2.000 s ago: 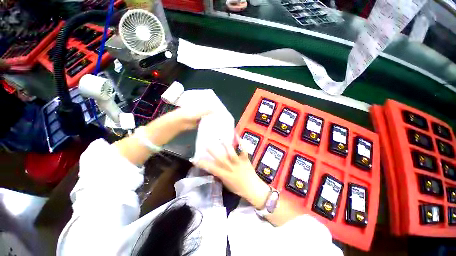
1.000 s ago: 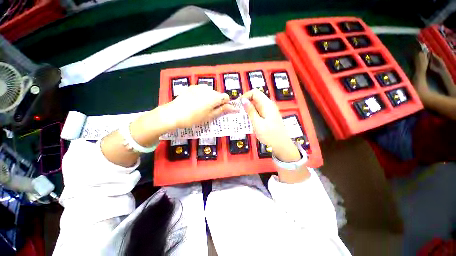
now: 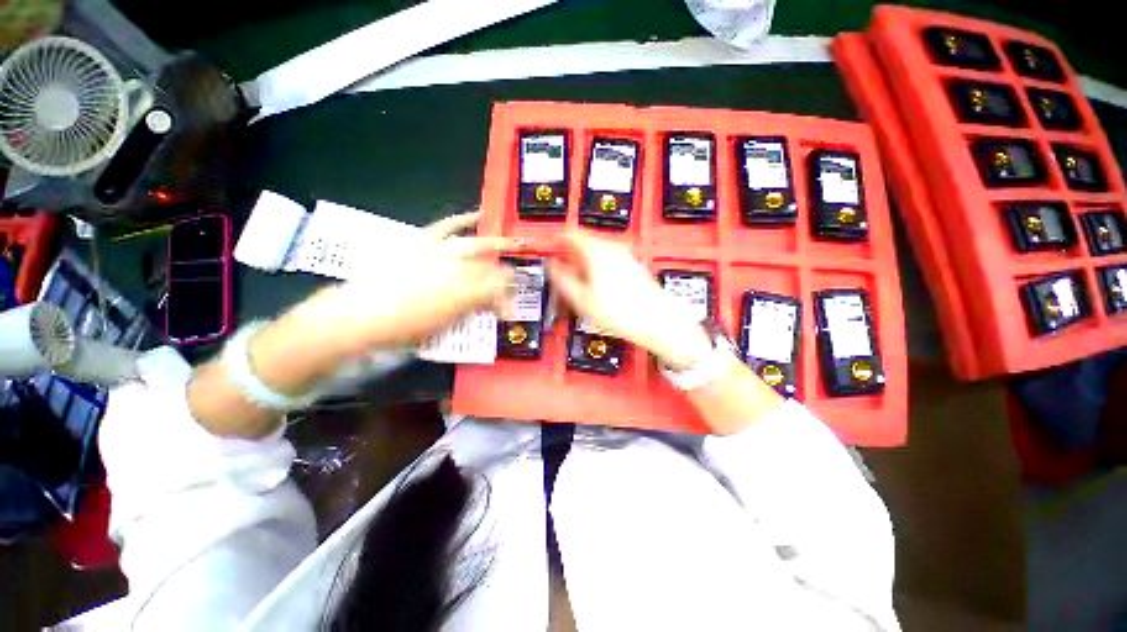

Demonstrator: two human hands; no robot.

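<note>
A red foam tray (image 3: 680,403) holds black units in two rows, such as the top-row unit (image 3: 688,175). My left hand (image 3: 435,286) is over the tray's left edge, blurred, with the printed label strip (image 3: 358,242) running under it. The strip comes from a small white roll (image 3: 272,230) and its printed end lies below the hand. My right hand (image 3: 616,294) is over the lower row, its fingertips close to my left fingertips near the lower left unit (image 3: 524,309). Whether a label is at the right fingertips cannot be seen.
Stacked red trays (image 3: 952,296) with units stand at the right. A white fan (image 3: 62,106), a pink-edged phone (image 3: 198,278) and a small white handheld fan (image 3: 74,348) are at the left. A white ribbon (image 3: 408,43) lies on the green surface behind.
The view has shifted, so the tray sits further right and higher. Both hands have moved from the tray's middle towards its lower left units, and the strip's printed end has moved left with them.
</note>
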